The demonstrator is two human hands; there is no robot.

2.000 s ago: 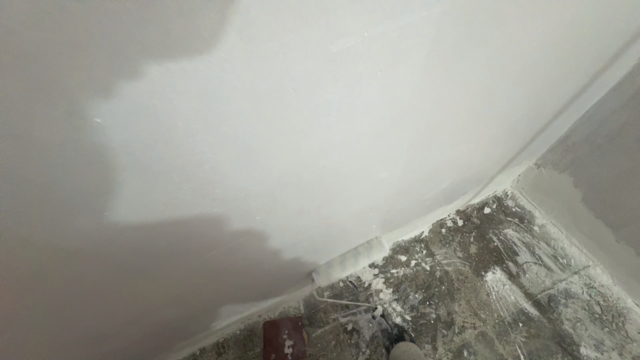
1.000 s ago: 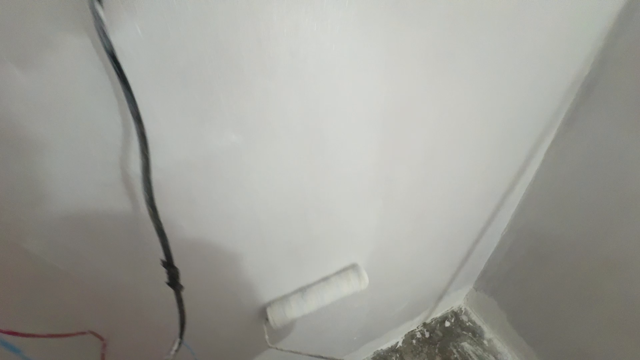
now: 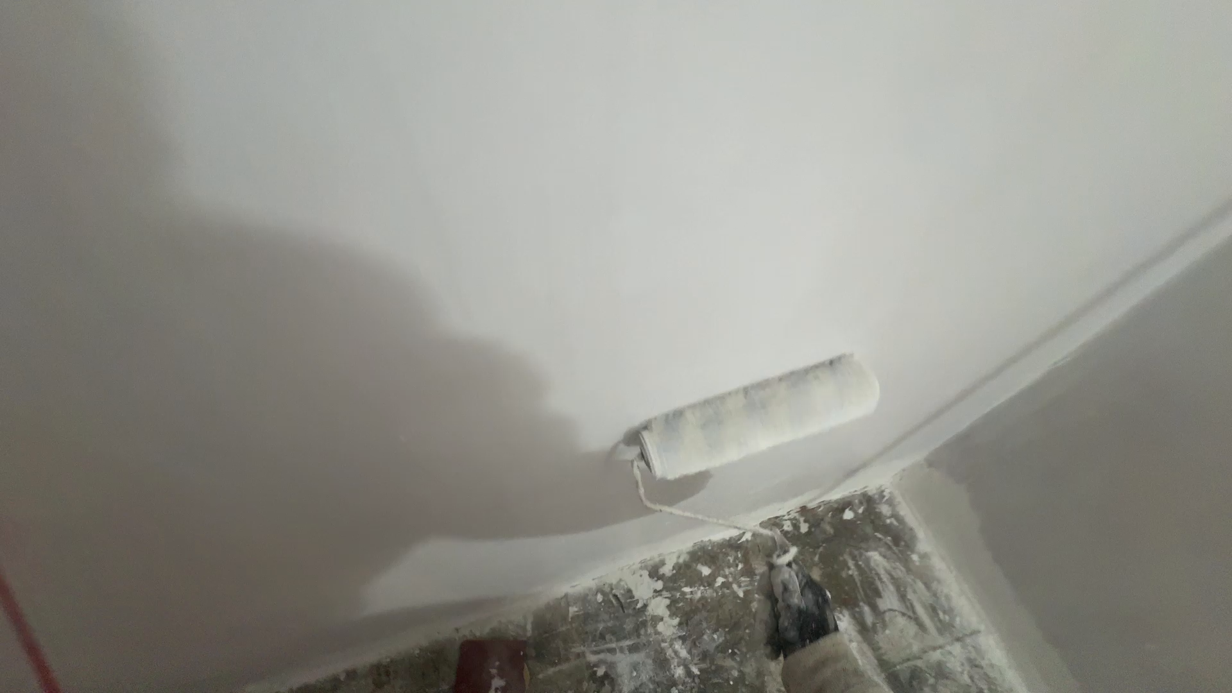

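A paint roller with a white, paint-streaked sleeve lies against the lower part of the wall, tilted up toward the right. Its coated wire frame bends down to a dark, paint-smeared handle. Below the handle a pale, rounded piece, perhaps a pole, runs out of the bottom edge. Neither my left hand nor my right hand can be made out. Light wet-looking paint covers much of the wall, with a darker greyish area at the left.
Paint-splattered floor meets the wall along a pale strip. A dark red object rests at the bottom edge. At the right stands a grey adjoining wall. A thin red line, perhaps a wire, crosses the lower left corner.
Two seconds ago the roller was down at the wall's foot; now it is higher on the wall. The black cable seen one second ago has left the view, which has shifted a lot.
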